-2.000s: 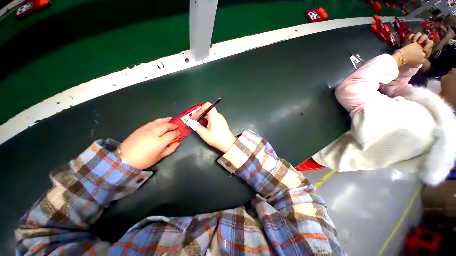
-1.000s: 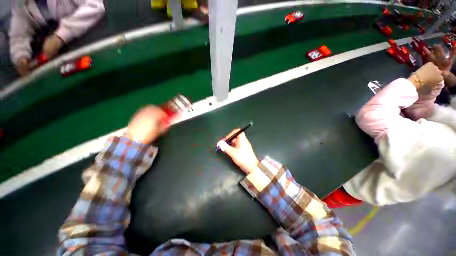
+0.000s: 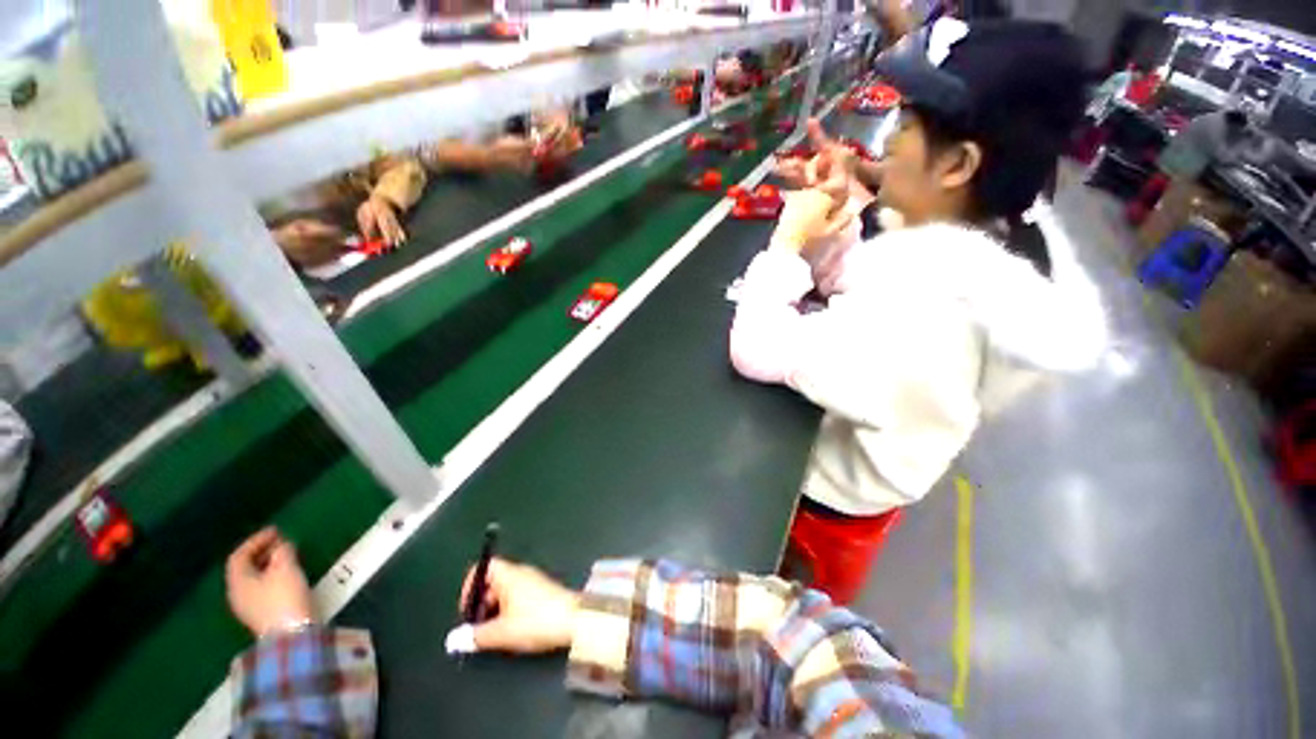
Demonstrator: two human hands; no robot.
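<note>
My left hand (image 3: 269,580) is over the green belt (image 3: 332,477) beside the white edge rail (image 3: 378,537), fingers slightly curled, with no workpiece seen in it. My right hand (image 3: 517,606) is above the dark bench and holds a thin dark pen (image 3: 485,563), nearly upright. A small white piece (image 3: 461,638) is at its fingertips. One red workpiece (image 3: 104,527) lies on the belt to the left. Another red workpiece (image 3: 593,302) lies near the rail further up the belt, and a third (image 3: 508,256) lies beyond it.
A white metal post (image 3: 296,289) rises from the rail. A person in a white top (image 3: 924,347) and dark cap stands at the bench on the right. Other workers' hands (image 3: 383,210) are across the belt. A yellow object (image 3: 159,311) is at the left. Grey floor with yellow lines is at right.
The left hand had the red workpiece at the rail and now shows none. The view has swung up and right, showing the neighbour and more of the line. The right hand still holds the pen.
</note>
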